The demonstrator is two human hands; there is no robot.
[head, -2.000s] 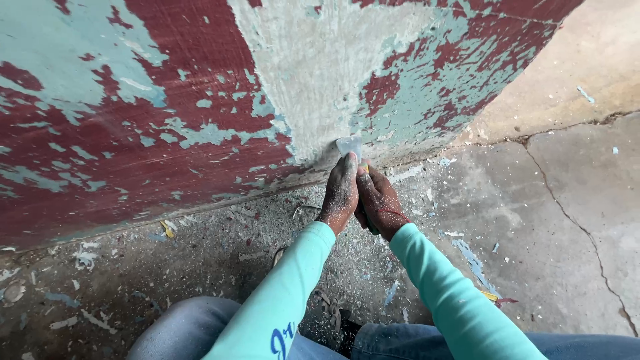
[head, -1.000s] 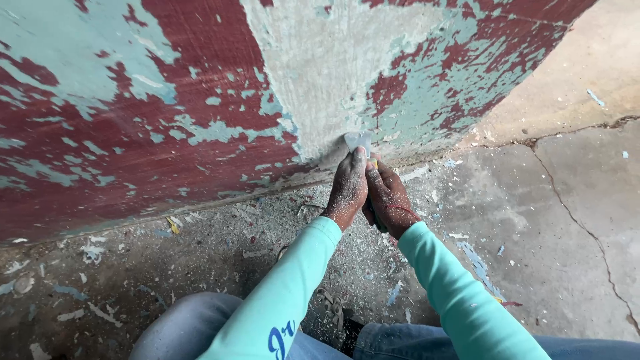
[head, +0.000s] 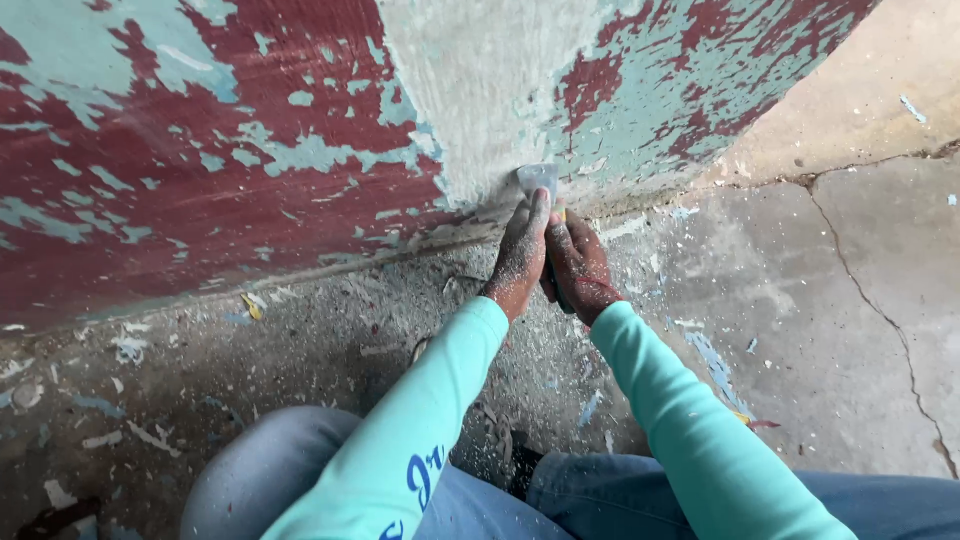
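A putty knife's metal blade (head: 538, 177) lies against the low part of a painted wall (head: 480, 90), on a pale bared strip between maroon and light blue flaking paint. My right hand (head: 579, 262) is wrapped around the knife's dark handle, most of which is hidden. Pressed close beside it, my left hand (head: 523, 251) has its thumb or a finger extended onto the base of the blade. Pale dust coats both hands. A red thread circles my right wrist.
Paint chips and dust lie over the concrete floor (head: 750, 277) along the wall's foot. A long crack (head: 862, 292) runs through the floor at right. My jeans-clad knees (head: 262, 465) are bent below my arms.
Both hands stay together on the putty knife at the wall's foot, with only slight shifts of the blade. Nothing has been let go.
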